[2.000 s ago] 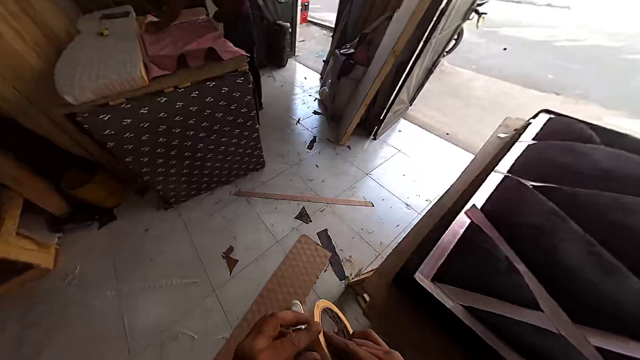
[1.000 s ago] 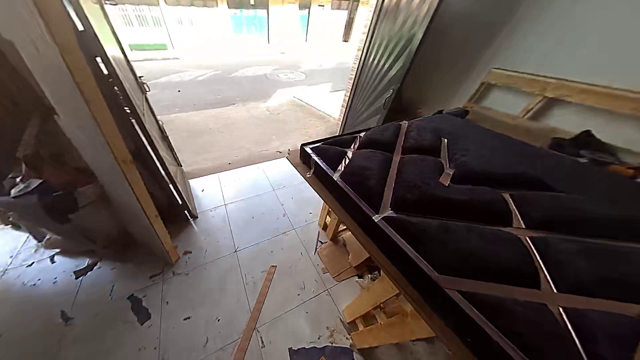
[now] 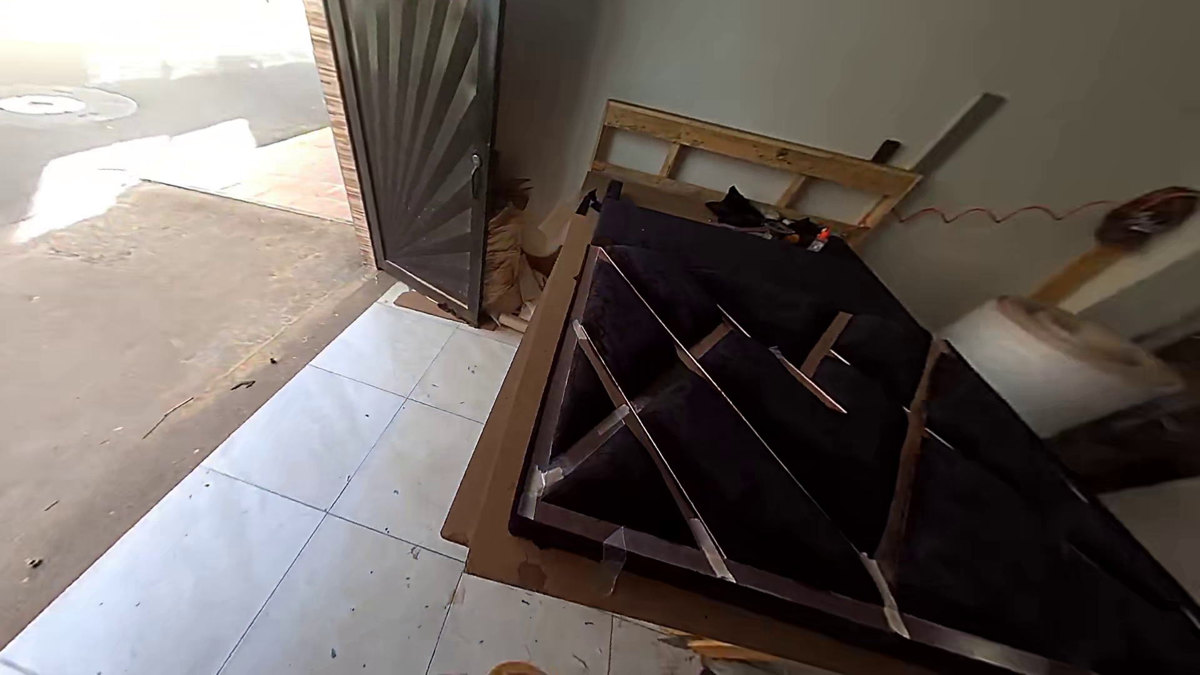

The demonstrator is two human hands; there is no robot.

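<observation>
Neither of my hands shows in the head view now. A large panel padded in dark fabric lies on a brown board, with strips of tape crossing it at angles and along its edge. At the bottom edge of the view a small part of a round, tan-yellow object shows; whether a hand holds it is hidden. Dark scraps and small items, one with an orange tip, lie at the panel's far end.
A metal door stands at the open doorway on the left. A wooden frame leans on the back wall. A large white roll is at the right, near a coiled red hose. Tiled floor with small debris runs along the panel.
The view has swung far to the right, from the fabric-covered table and floor to the padded panel. Both hands, seen two seconds ago at a round, tan-yellow object, are out of view.
</observation>
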